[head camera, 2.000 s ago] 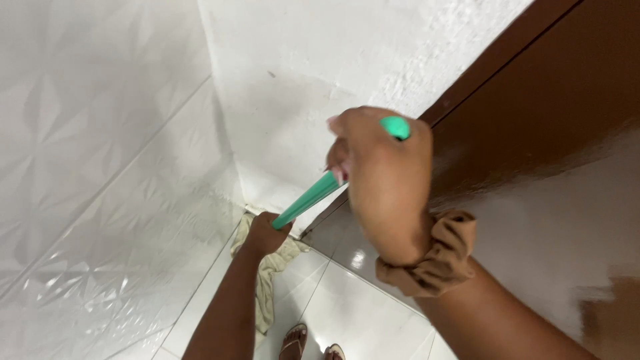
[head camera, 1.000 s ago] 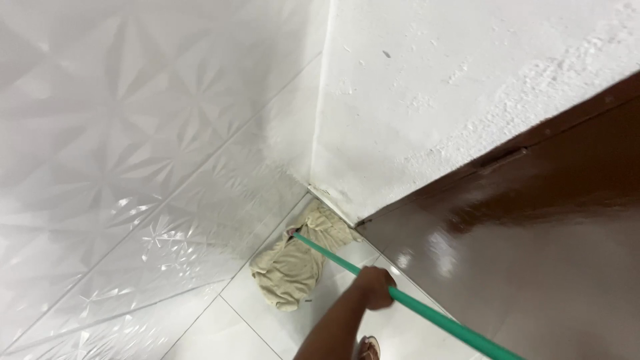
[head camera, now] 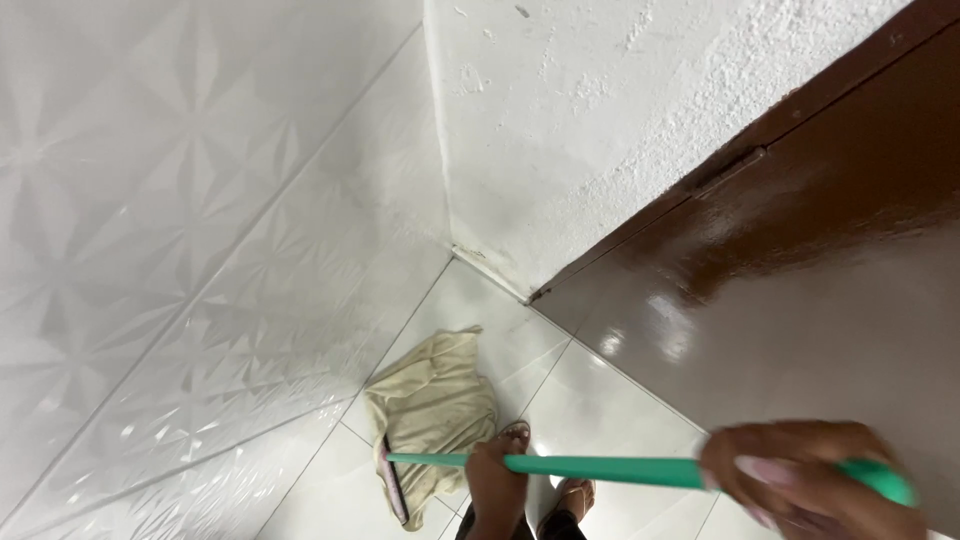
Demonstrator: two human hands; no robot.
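Note:
A green pole (head camera: 615, 469) runs from the lower right down to a narrow pink-and-black squeegee-like head (head camera: 393, 484) on the floor. My left hand (head camera: 496, 480) is closed around the middle of the pole. Near its upper end, my right hand (head camera: 806, 476), a little blurred, grips it too. A damp-looking beige cloth (head camera: 435, 397) lies spread and wrinkled on the tiles, partly under and around the head, with one edge folded over beside the wall.
A glossy patterned tile wall (head camera: 195, 225) rises on the left. It meets a rough white wall (head camera: 540, 135) at a corner. A shiny brown door (head camera: 787, 300) stands at the right. My sandalled feet (head camera: 574, 499) are on the white tile floor (head camera: 607, 405), close to the cloth.
The cloth and the pole's head have moved away from the corner, where they were one second ago. My right hand, outside the previous frame, is back in view on the pole.

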